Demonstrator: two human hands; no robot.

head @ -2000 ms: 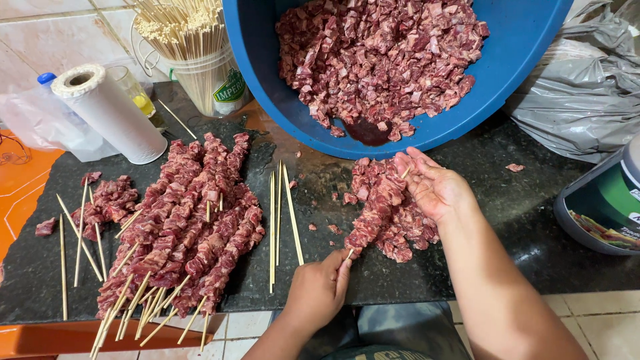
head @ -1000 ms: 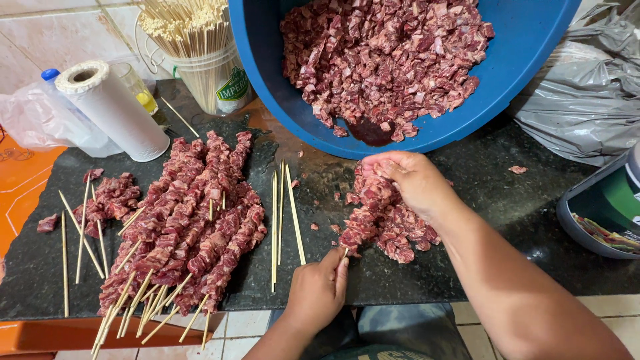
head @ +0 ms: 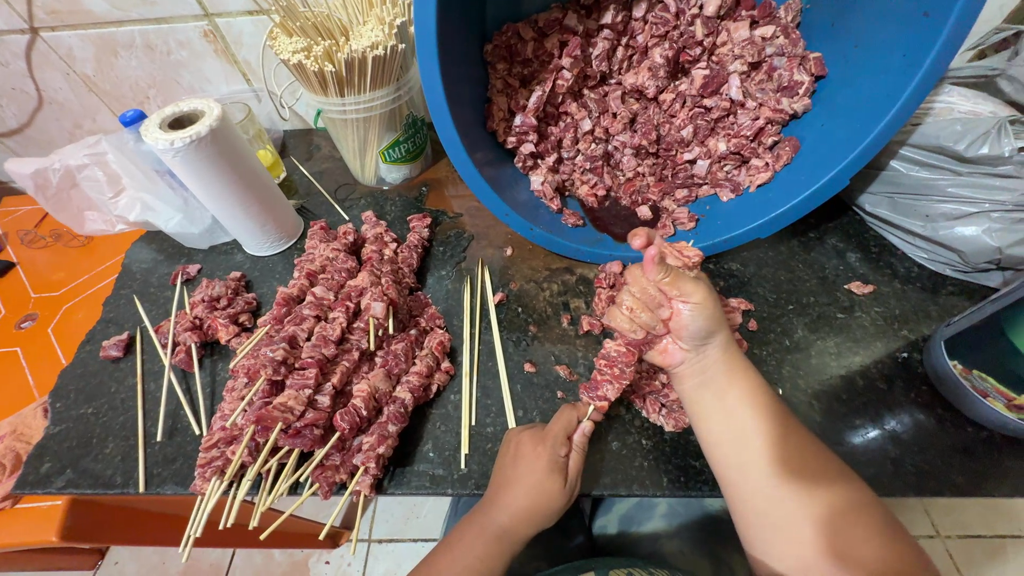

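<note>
My left hand (head: 544, 460) pinches the lower end of a wooden skewer threaded with raw meat (head: 610, 372), near the counter's front edge. Wrapped around the upper part of that meat is my right hand (head: 664, 308), which hides the skewer's far end. Loose meat pieces (head: 660, 400) lie under and beside it on the dark stone counter. Beyond my hands, a tilted blue basin (head: 872, 120) holds a large heap of cubed meat (head: 648, 96). To the left, loaded meat skewers (head: 320, 360) are piled with their stick ends toward me. Bare skewers (head: 466, 372) lie between the pile and my left hand.
A bucket of skewers (head: 364, 132), a paper towel roll (head: 228, 180) and a glass (head: 260, 144) stand at the back left. More bare sticks and a small meat heap (head: 216, 308) lie left of the pile. Grey plastic bags (head: 960, 160) and a dark container (head: 976, 360) are at the right.
My right hand was at the skewer's upper end with spread fingers; now it is closed around the meat. My left hand has stayed at the lower end.
</note>
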